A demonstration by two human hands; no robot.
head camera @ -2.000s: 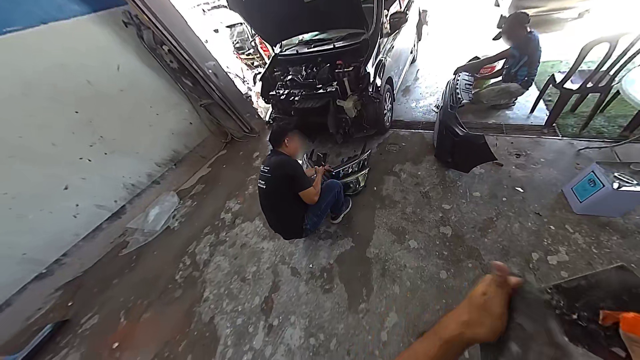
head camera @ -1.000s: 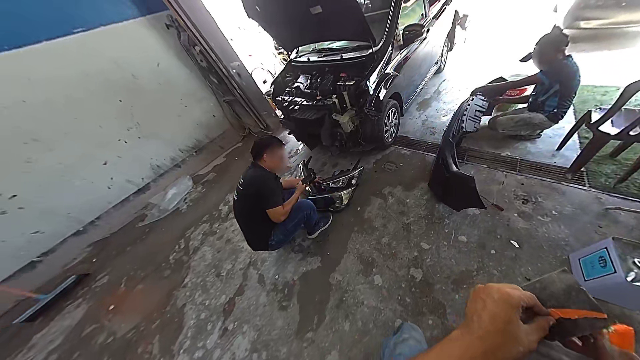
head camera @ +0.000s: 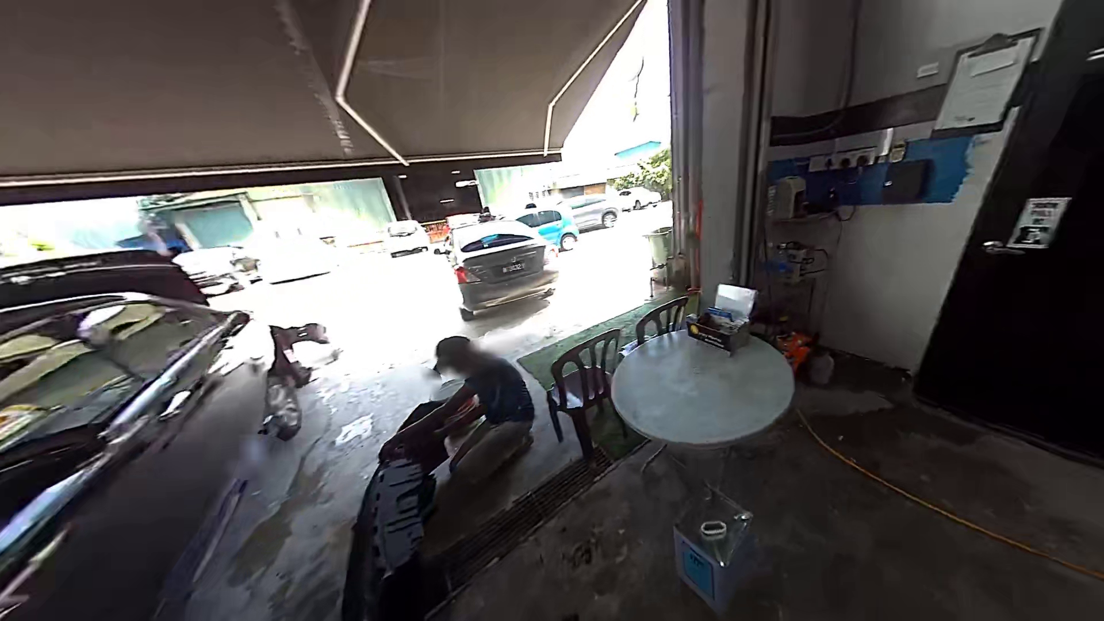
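Note:
Neither my left hand nor my right hand shows in the head view, so what they hold is hidden. Low in the middle, a person in a cap and dark shirt crouches with both arms on a dark car bumper that stands on the floor. A square metal can with a blue label and a top handle sits on the concrete at the lower right, below a round table.
A dark car fills the left edge. The round table carries a box; a plastic chair stands beside it. A floor grating and a yellow hose cross the floor. A black door is at right.
The view has swung far to the right and up. My hand, seen low at the right beside an orange item, is out of view, as is the person crouching by the headlight.

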